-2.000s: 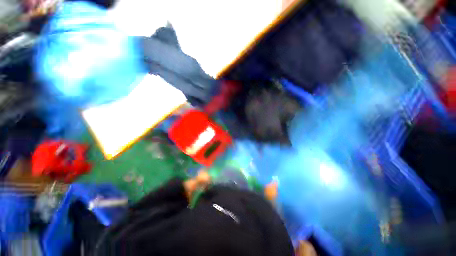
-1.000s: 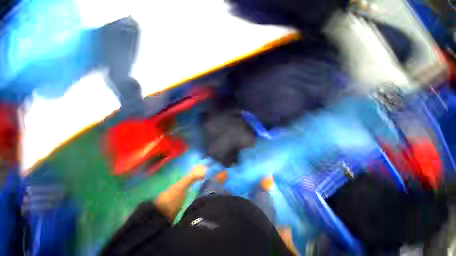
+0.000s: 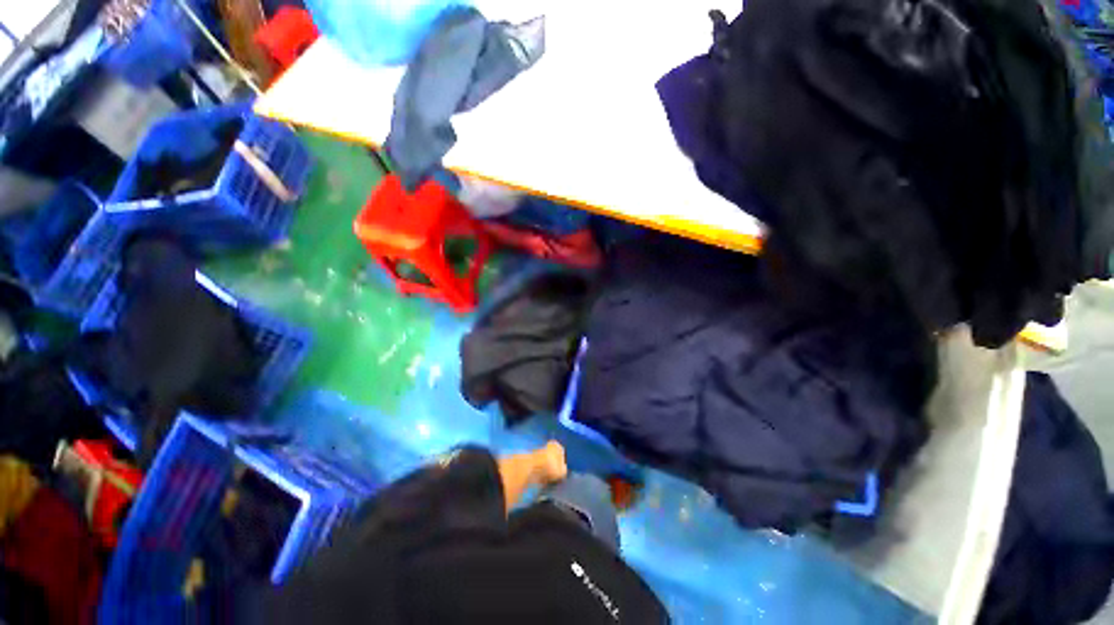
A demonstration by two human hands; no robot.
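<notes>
My left hand [image 3: 534,470] shows small at the lower middle, at the end of a black sleeve. It touches no garment that I can make out, and whether its fingers hold anything is unclear. My right hand is out of view. Ahead, a large pile of black garments [image 3: 892,147] covers the right end of a white table [image 3: 599,122] with a yellow edge. Dark navy cloth [image 3: 745,397] heaps over a blue crate below the table edge. A red plastic stool [image 3: 422,232] stands on the floor at the table's near side.
A grey cloth [image 3: 428,110] hangs over the table edge. A dark garment heap [image 3: 528,342] lies beside the navy cloth. Blue crates [image 3: 263,183] holding dark clothes line the left. A large white tub [image 3: 987,501] stands at the right. The floor [image 3: 354,330] is green and blue.
The view has swung right and steadied. The black garment pile now shows at the right, and the red stool appears upright and clearer. My right hand has left the picture.
</notes>
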